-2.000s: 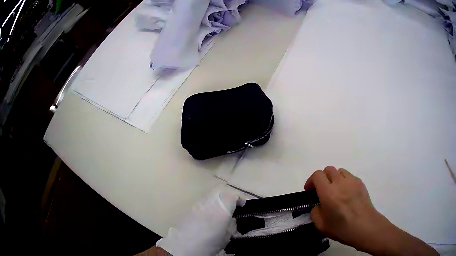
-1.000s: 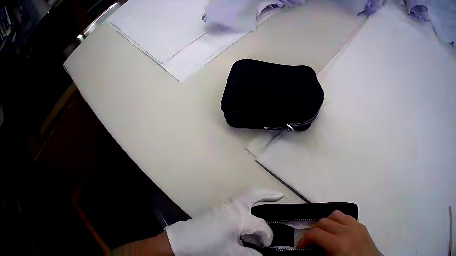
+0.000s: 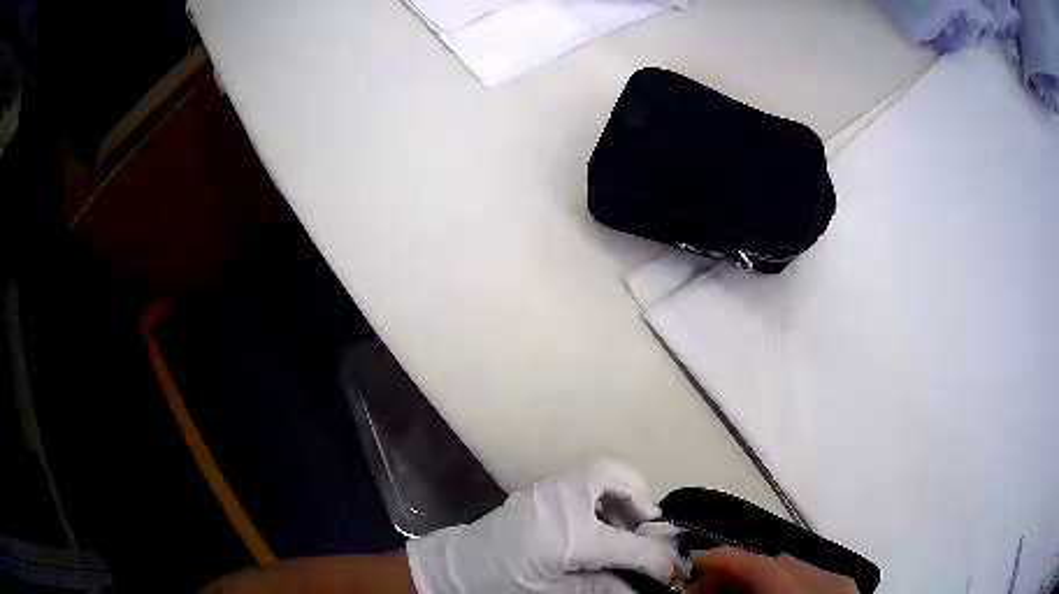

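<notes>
An open black zippered pouch bag (image 3: 772, 537) is at the bottom edge of the view, partly cut off. My left hand (image 3: 552, 536), in a white glove, grips its left end with thumb and fingers. My bare right hand (image 3: 761, 574) is at the bag's opening, cut off by the bottom edge; its fingertips meet the gloved ones near the zip. What they pinch is too small to tell. A second black pouch bag (image 3: 711, 163) lies closed on the table, its zip pull towards me.
The pale table (image 3: 430, 267) has a curved left edge. Large white sheets (image 3: 917, 337) cover its right side. More white sheets (image 3: 534, 35) lie at the top. Lilac-white rolls (image 3: 964, 23) lie far right. A grey tray-like object (image 3: 418, 441) is below the table edge.
The view has swung, so the table and closed bag sit differently in it. My hands have come closer together at the open bag, which is now tilted and lower in view.
</notes>
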